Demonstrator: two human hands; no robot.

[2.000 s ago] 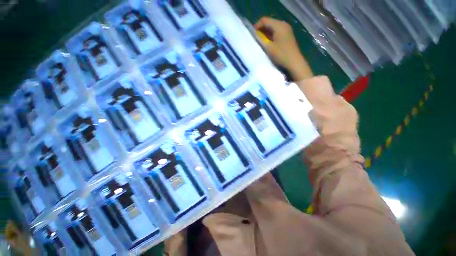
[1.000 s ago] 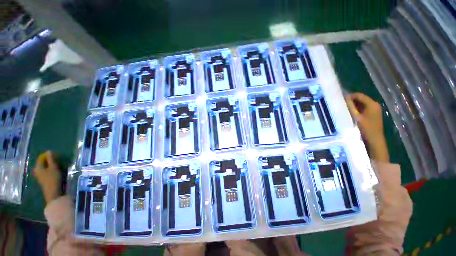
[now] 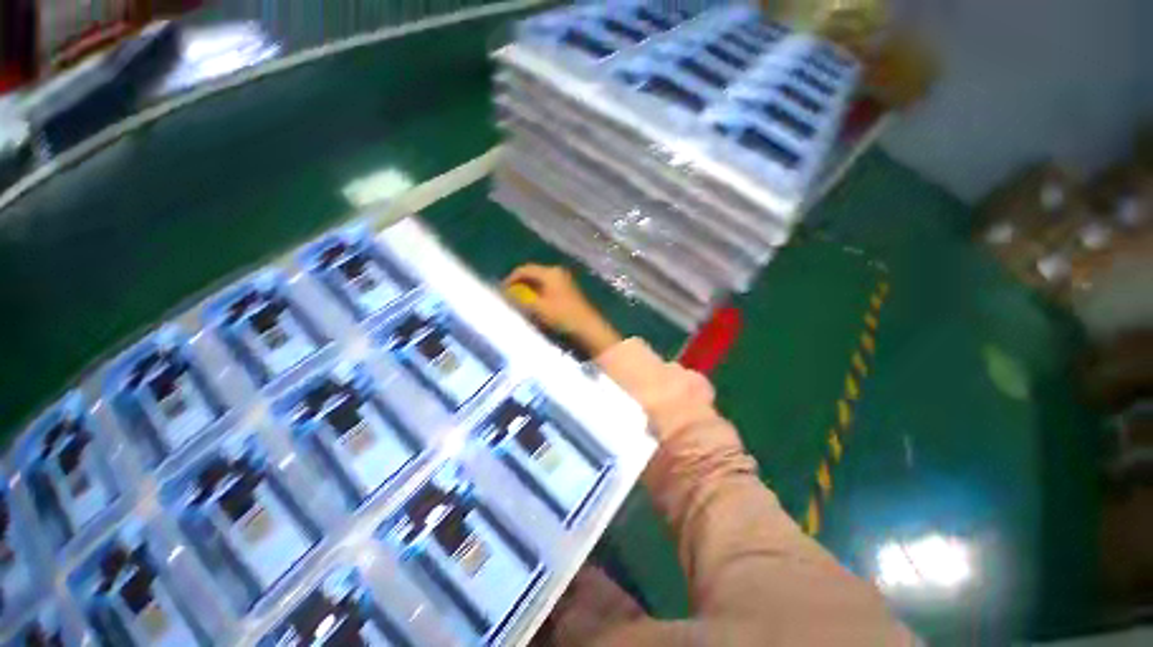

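A clear blister tray (image 3: 304, 442) with light-blue plastic housings, black parts inside, fills the lower left and runs out of the picture. It is tilted in the view, with its right rim towards the middle. My right hand (image 3: 550, 303), with yellow on a finger, is curled at that right rim and grips it; the fingertips are partly hidden. My left hand is out of the picture.
A tall stack of filled trays (image 3: 645, 202) stands beyond my right hand, blue housings on top. A red stool part (image 3: 712, 341) shows below it. Yellow-black floor tape (image 3: 847, 392) runs at the right. A pale edge (image 3: 455, 185) borders the green surface behind the tray.
The view has swung to the right. The tray now lies lower left, the stack shows whole with its top, and my left hand has left the picture. My right hand stays at the tray's right rim.
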